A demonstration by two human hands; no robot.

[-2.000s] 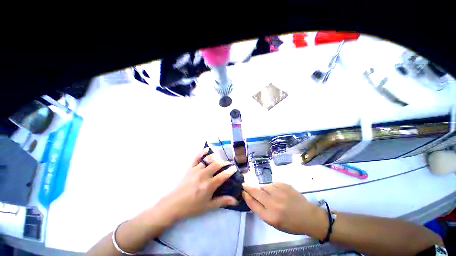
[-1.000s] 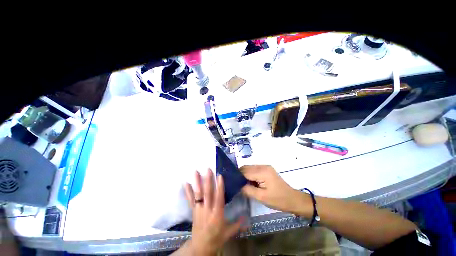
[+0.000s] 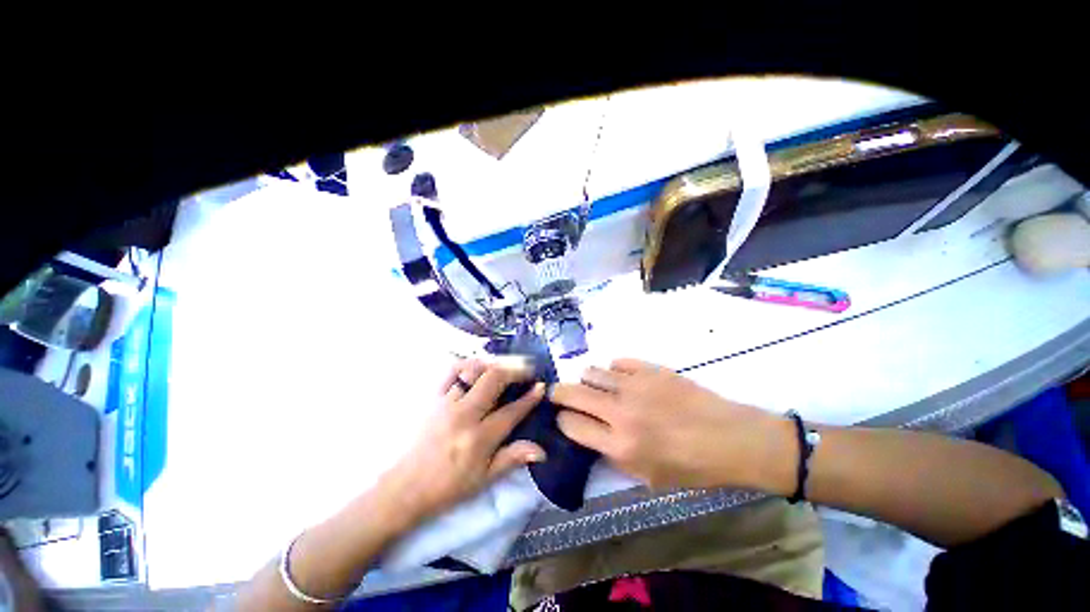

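Observation:
A navy fabric piece (image 3: 559, 466) lies under the presser foot area (image 3: 522, 320), its lower end curving down near the table's front edge. A white fabric piece (image 3: 469, 528) lies beneath it at the lower left. My left hand (image 3: 469, 430) holds the navy piece from the left, fingertips near the needle area. My right hand (image 3: 634, 424) pinches the navy piece's right edge close to the left fingertips. The needle itself cannot be made out. The curved take-up lever guard (image 3: 433, 257) stands above my left hand, with the thread tension assembly (image 3: 551, 242) to its right.
A strapped gold-brown phone-like object (image 3: 837, 203) stands at the upper right. Pink and blue thread snips (image 3: 798, 294) lie below it. A pale rounded object (image 3: 1052, 243) is far right. A brown patch (image 3: 502, 129) is at the top. A ribbed strip (image 3: 669, 512) runs along the front edge.
My left hand has moved from the white cloth up onto the navy piece. The navy piece now lies narrower, beneath both hands at the presser foot. The camera view has shifted.

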